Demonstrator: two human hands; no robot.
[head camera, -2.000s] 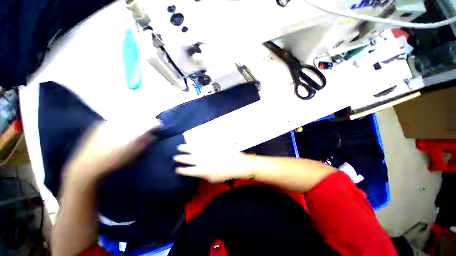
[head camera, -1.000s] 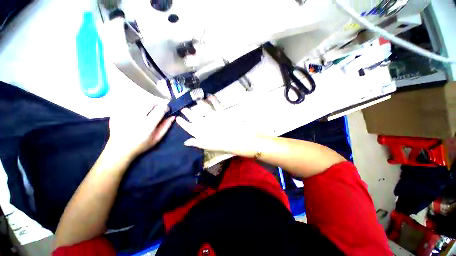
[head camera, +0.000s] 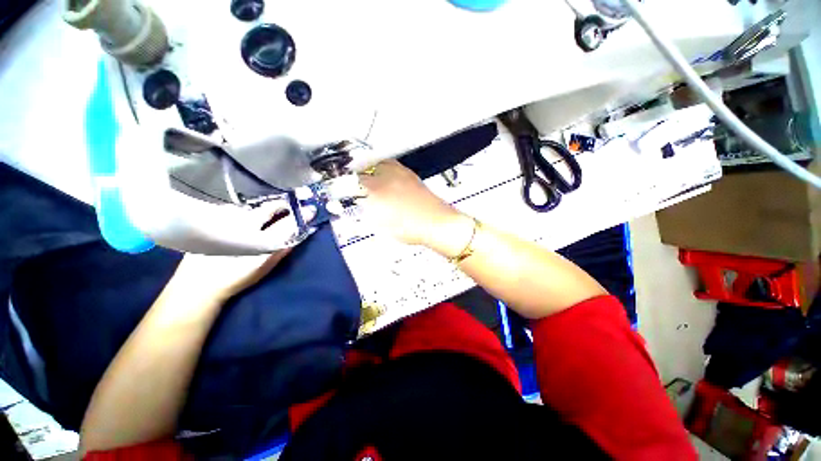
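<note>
A large dark navy garment piece (head camera: 270, 333) spreads left of the needle and hangs over the table's front edge. A narrow navy strip (head camera: 450, 151) lies behind my right hand, under the machine head. My left hand (head camera: 239, 268) rests on the cloth beside the needle area, its fingers mostly hidden under the machine's head end. My right hand (head camera: 389, 200) is at the presser foot (head camera: 311, 209), by the strip; its fingertips are overexposed and I cannot tell whether they grip anything. The white sewing machine head (head camera: 360, 81) covers part of the work.
Black-handled shears (head camera: 547, 171) lie right of my right hand, with a small silver tool (head camera: 452, 176) nearby. A light-blue plastic piece (head camera: 112, 180) is behind the head's left end. Small parts clutter the table's right end. A cardboard box (head camera: 734, 225) and red stool (head camera: 743, 277) stand at right.
My right hand has moved forward to the presser foot. The machine head appears nearer and now covers my left fingers. Since the earliest frame, the navy cloth has been brought to the needle.
</note>
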